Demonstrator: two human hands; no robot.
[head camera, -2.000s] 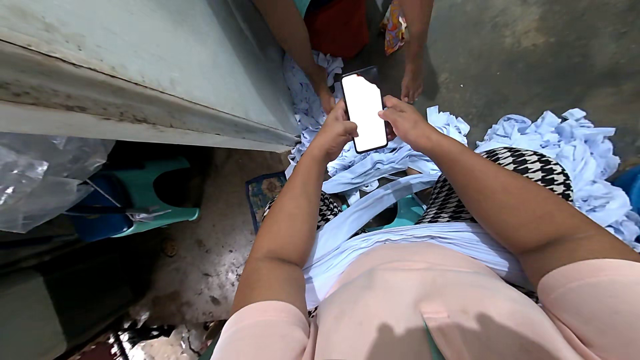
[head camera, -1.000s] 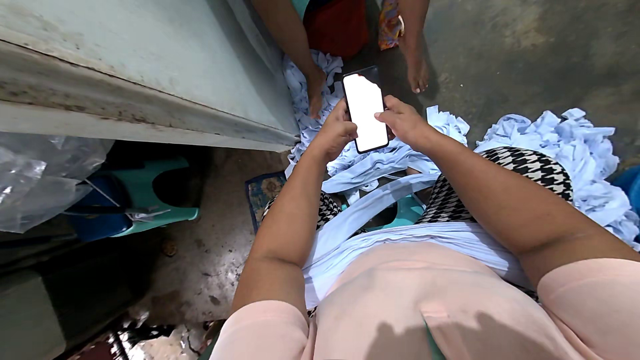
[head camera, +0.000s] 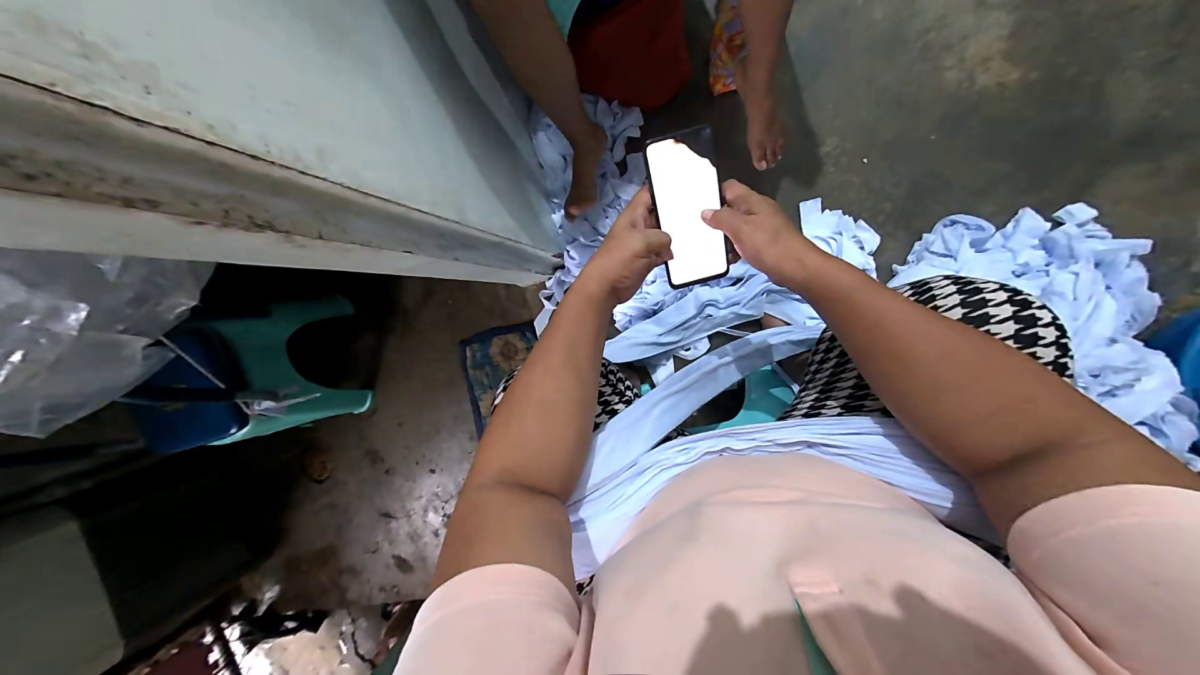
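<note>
A smartphone (head camera: 687, 216) with a bright white screen is held upright between my two hands, above the floor. My left hand (head camera: 633, 246) grips its left edge, with the thumb at the lower left of the screen. On the right edge is my right hand (head camera: 761, 232), its thumb resting over the screen. Beneath the phone lie light blue fabric strips (head camera: 712, 305). More of the same cloth (head camera: 722, 469) lies across my lap. The fingers behind the phone are hidden.
Another person's bare foot (head camera: 764, 136) and a hand or foot near the cloth show at the top. A heap of light blue fabric (head camera: 1041, 272) lies at right. Left are a pale panel (head camera: 309, 112), a green plastic stool (head camera: 272, 375) and clear plastic sheeting (head camera: 84, 328). A patterned mat (head camera: 497, 361) touches my leg.
At the top, the other person's right-side limb shows a foot set farther up than one second ago. My hands keep their hold on the phone.
</note>
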